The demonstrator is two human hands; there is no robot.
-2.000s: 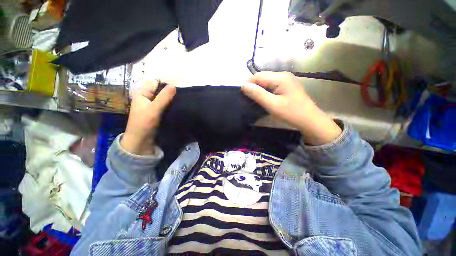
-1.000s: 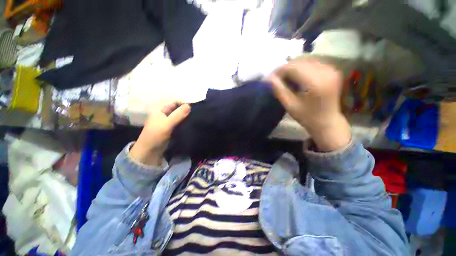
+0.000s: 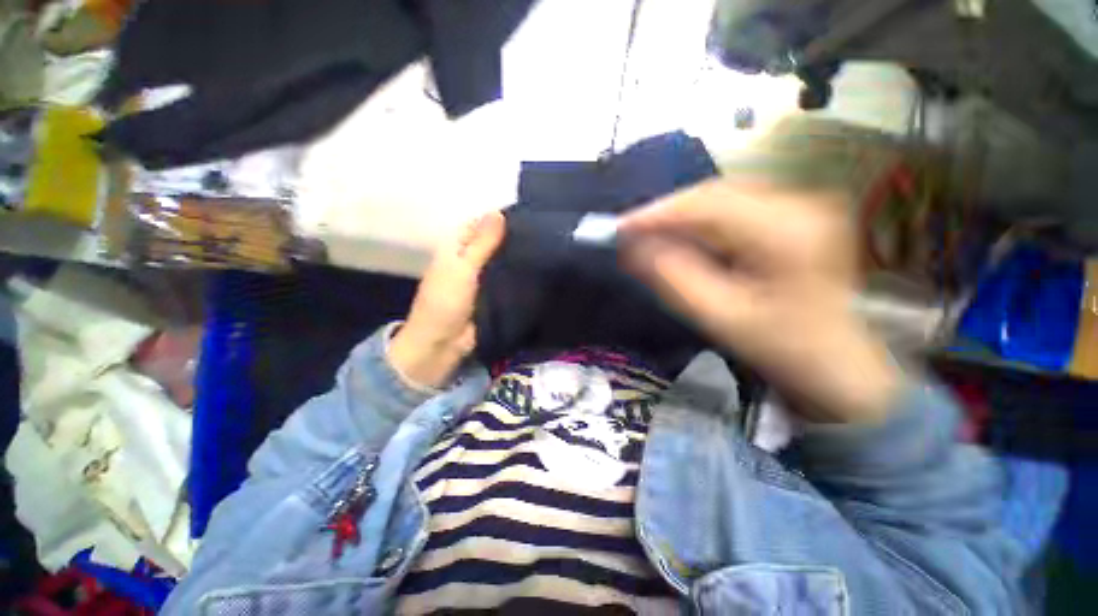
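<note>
A black fabric piece (image 3: 566,259) lies over the front edge of the pale table and hangs down in front of my striped top. My left hand (image 3: 453,301) grips its left edge between thumb and fingers. My right hand (image 3: 753,265) is blurred and raised over the fabric's right part. A small pale bluish-white thing (image 3: 595,227) is at its fingertips, against the black cloth; it is too blurred to name. A larger black garment part (image 3: 277,72) lies on the table at the upper left.
The sewing machine's dark, shadowed arm (image 3: 915,36) is at the upper right. Red-orange looped handles (image 3: 889,211) are right of my right hand. A yellow box (image 3: 63,166) and a clear-wrapped box (image 3: 214,231) stand left. White cloth (image 3: 90,421) is lower left, a blue bin (image 3: 1023,303) right.
My right hand has let go of the fabric's far corner, moved over the cloth and now has the small pale thing. My left hand has shifted right with the fabric's edge. The fabric lies differently.
</note>
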